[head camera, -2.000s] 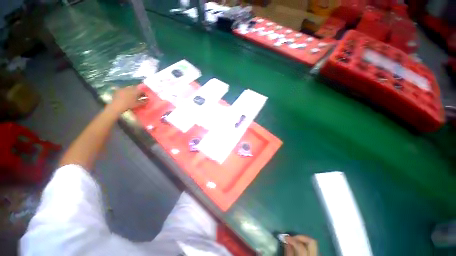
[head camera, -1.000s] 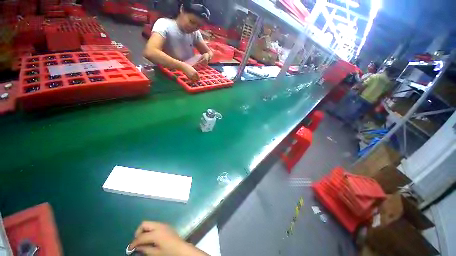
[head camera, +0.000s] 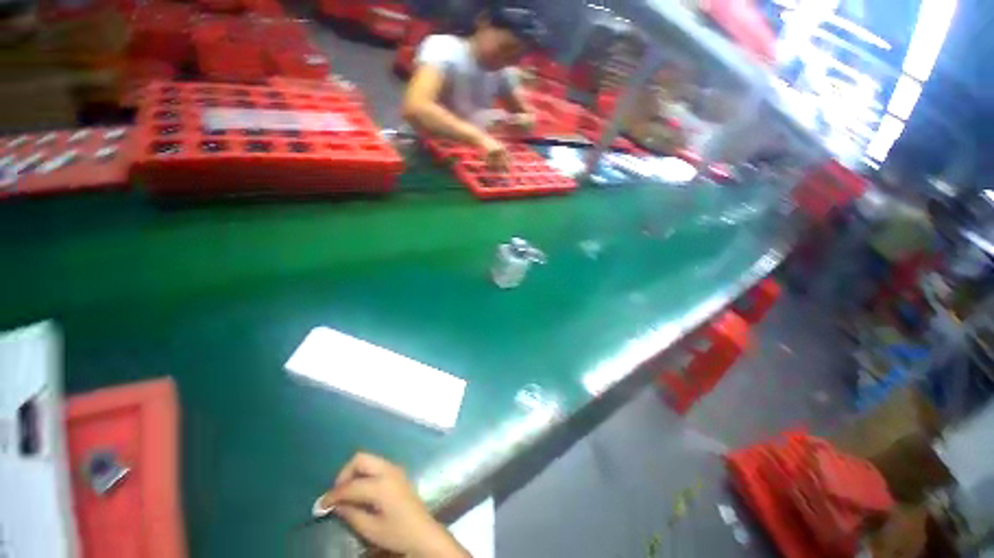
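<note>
My right hand (head camera: 379, 510) is at the bottom, left of centre, its fingertips pinching a small piece with a pale shiny rim and a dark part, probably a watch head (head camera: 323, 508); blur hides its detail. My left hand is out of the picture. The long white box (head camera: 376, 376) lies blank side up on the green bench, just beyond my right hand and not touched. At the lower left, the shallow red tray (head camera: 147, 463) holds a watch body (head camera: 105, 471) beside a white watch box (head camera: 33, 458), cut off by the edge.
A small clear bottle (head camera: 512, 264) stands on the green bench (head camera: 436, 316). Stacked red cell trays (head camera: 273, 164) are at the back left. A person (head camera: 463, 93) across the bench reaches into a red cell tray (head camera: 523, 174). A red stool (head camera: 708, 360) stands right of the bench.
The view has swung from the shallow tray along the bench; my left hand has left the picture. In the last second, bench items shifted right in view. My right hand still holds the small piece.
</note>
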